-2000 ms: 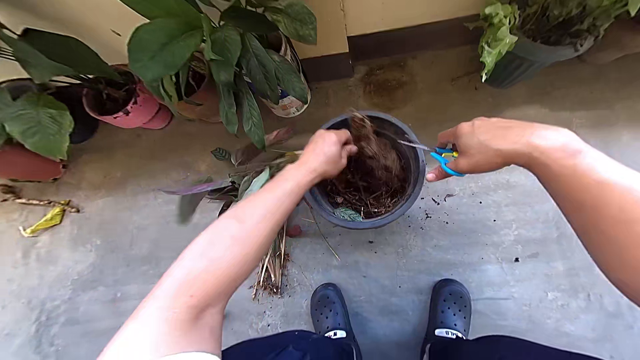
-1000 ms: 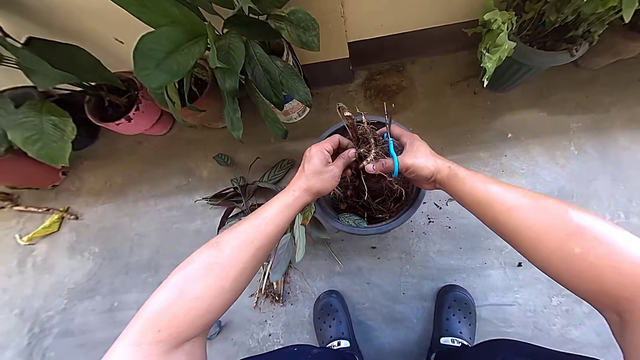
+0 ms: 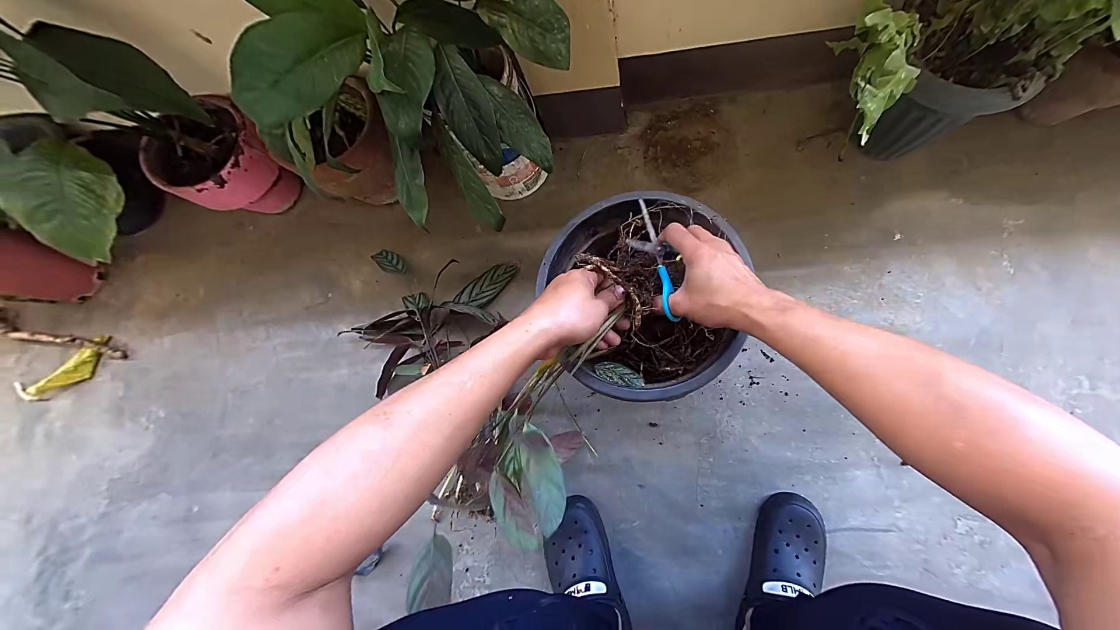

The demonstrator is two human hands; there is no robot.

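Note:
Over a round dark plastic pot (image 3: 731,367) of soil and roots, my left hand (image 3: 582,311) grips the root end of a leafy plant (image 3: 528,477), whose stems and leaves trail down past the pot's left side. My right hand (image 3: 713,276) holds scissors (image 3: 667,289) with blue handles, their blades apart and pointing up among the roots. A patterned cut leaf (image 3: 618,374) lies in the pot at its near edge. More leafy stems (image 3: 424,328) lie on the floor left of the pot; my left forearm partly hides them.
Potted plants stand along the wall, among them a pink pot (image 3: 219,166) at left and a grey-green pot (image 3: 927,114) at right. A yellow withered leaf (image 3: 70,372) lies far left on the concrete floor. Two dark clogs (image 3: 792,542) are just below the pot.
The root clump, upright between my hands a second ago, is now tilted, with its stems hanging toward the lower left. The scissors have turned, and their blades now show apart above my right fingers.

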